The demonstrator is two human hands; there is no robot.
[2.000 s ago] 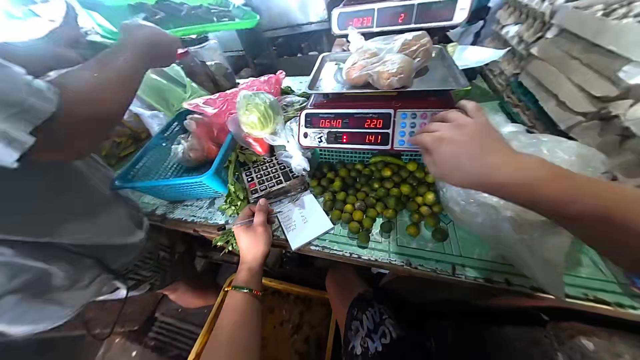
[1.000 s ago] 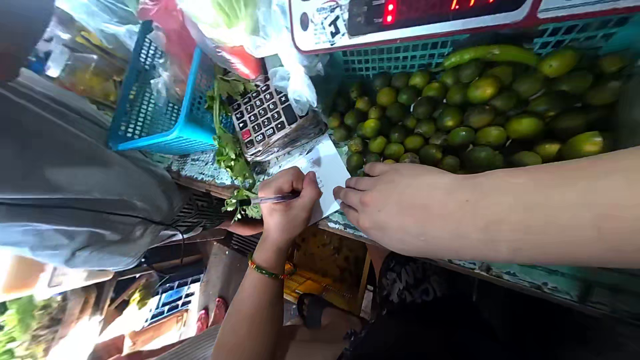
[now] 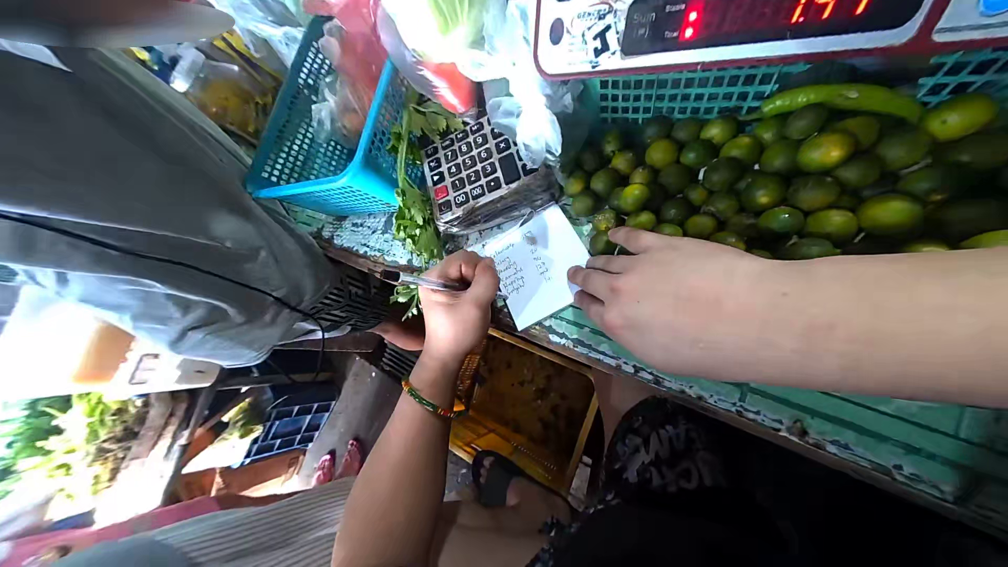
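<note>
My left hand (image 3: 459, 303) grips a pen (image 3: 421, 281) over the left edge of a small white paper pad (image 3: 539, 264) that bears handwriting. The fingertips of my right hand (image 3: 661, 295) rest at the pad's right edge, palm down, with nothing seen in its grasp. Just above the pad lies a calculator (image 3: 472, 169) partly wrapped in clear plastic. Small green citrus fruits (image 3: 709, 185) are heaped beyond my right hand, with a long green chili pepper (image 3: 843, 98) on top.
A digital scale (image 3: 587, 35) with a red display stands at the top right. Left of the calculator are leafy green herbs (image 3: 417, 213) and a blue plastic basket (image 3: 331, 193) holding bagged goods. A person in grey clothing (image 3: 142, 197) stands at the left. A yellow crate (image 3: 528, 402) sits below the table edge.
My right hand has left the scale's keypad and come down to the pad's right edge. The view has moved much closer to the pad.
</note>
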